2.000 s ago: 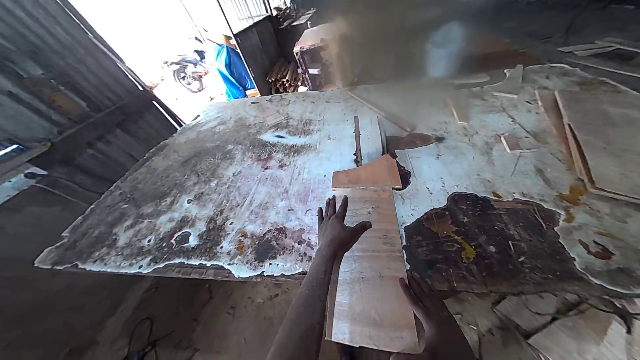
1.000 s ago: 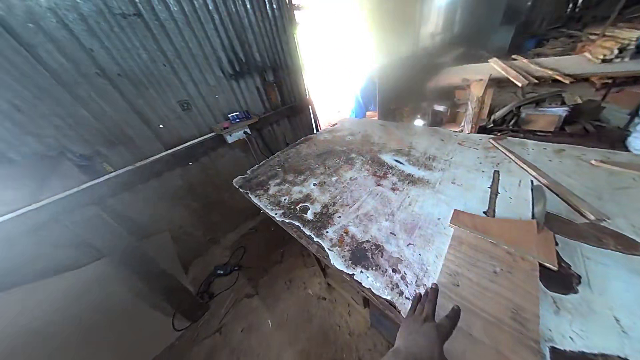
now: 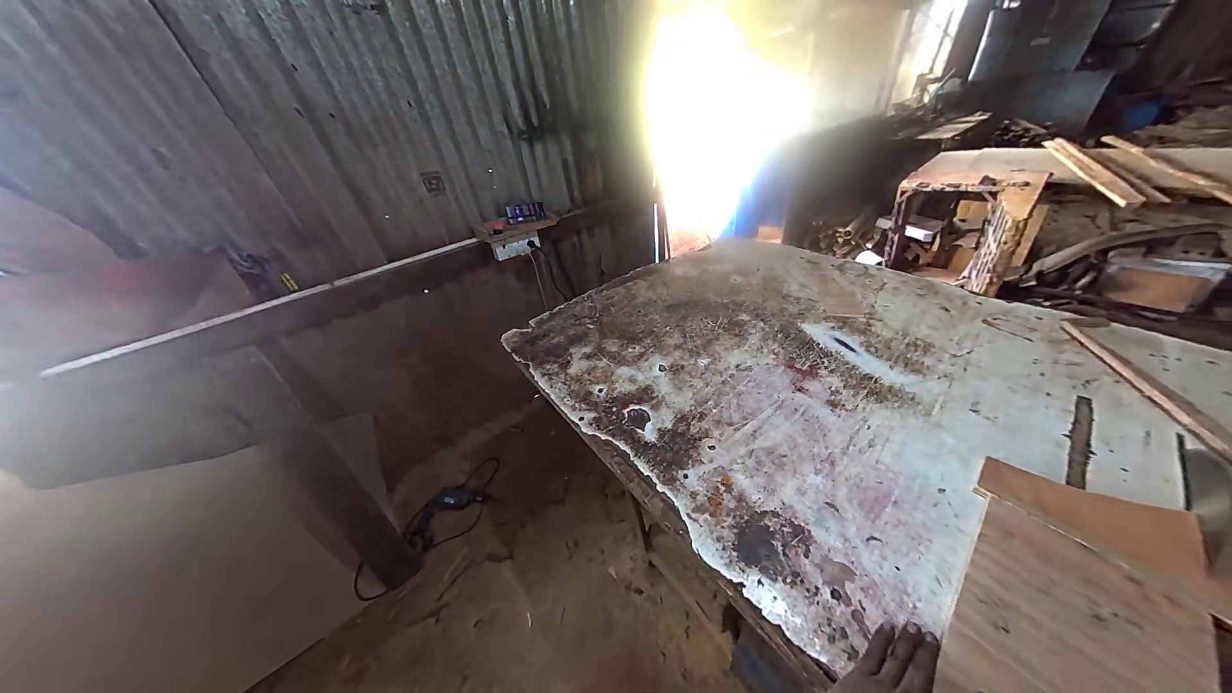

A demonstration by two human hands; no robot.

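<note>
At the bottom edge of the head view, the fingers of my left hand (image 3: 895,656) rest on the worn tabletop (image 3: 847,462), close beside the left edge of a plywood panel (image 3: 1068,616). Its fingers lie flat and nothing is seen in them; the rest of the hand is cut off by the frame. A brown, curved-edge board piece (image 3: 1097,515) lies across the panel's far end. Beyond it a narrow dark strip (image 3: 1080,443) lies on the table, and a long wooden strip (image 3: 1155,380) slants to the right. My right hand is out of view.
A power tool with a black cord (image 3: 454,499) lies on the floor left of the table. A small wall shelf (image 3: 520,226) with a socket box stands by the corrugated metal wall (image 3: 385,125). Scrap wood and a wooden frame (image 3: 1001,231) are piled at the back right, beyond the bright doorway.
The view has swung far to the left. My right hand, on the panel two seconds ago, is out of frame. My left hand, on the panel at first, now rests beside its left edge.
</note>
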